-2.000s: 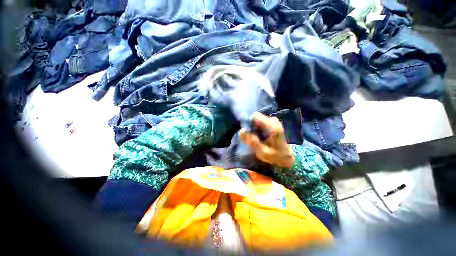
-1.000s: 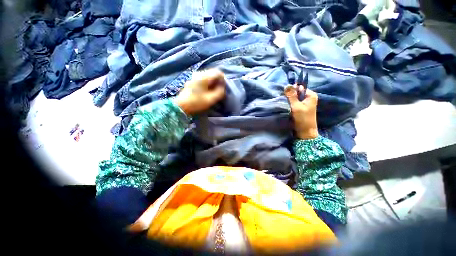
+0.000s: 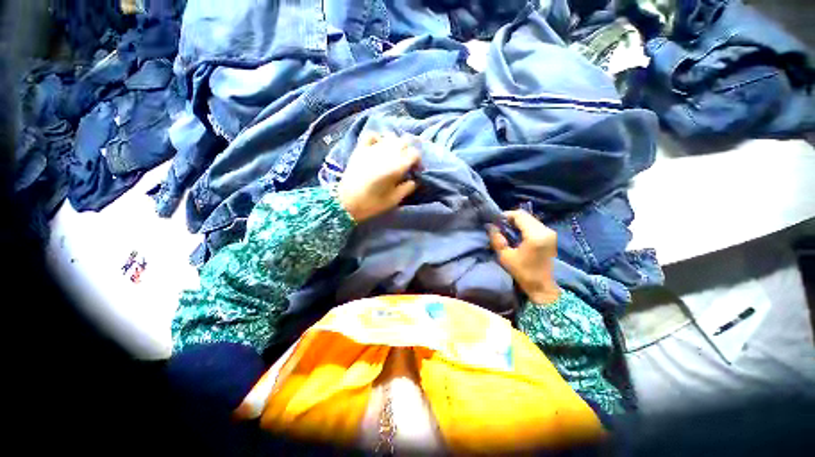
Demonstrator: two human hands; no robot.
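Note:
A pair of grey-blue jeans (image 3: 420, 232) lies bunched at the table edge in front of me, paler side out. My left hand (image 3: 380, 177) grips a fold of it at the upper left, fingers closed. My right hand (image 3: 527, 252) is lower and to the right, closed at the edge of the same cloth. A small dark thing, perhaps the thread clipper (image 3: 510, 232), shows between its fingers. A stretch of cloth runs between the two hands. The fingertips of both hands are partly hidden.
Heaped blue jeans (image 3: 259, 98) lie beyond my hands, with more denim (image 3: 728, 76) at the right and at the far left. Small red and dark scraps (image 3: 134, 267) lie on the white table (image 3: 107, 294). A pale cloth with a dark pen-like thing (image 3: 736, 320) is at lower right.
My right hand has moved down and now meets the cloth; the clipper blades no longer stand up clear. My left hand has shifted slightly and the cloth stretches between both hands.

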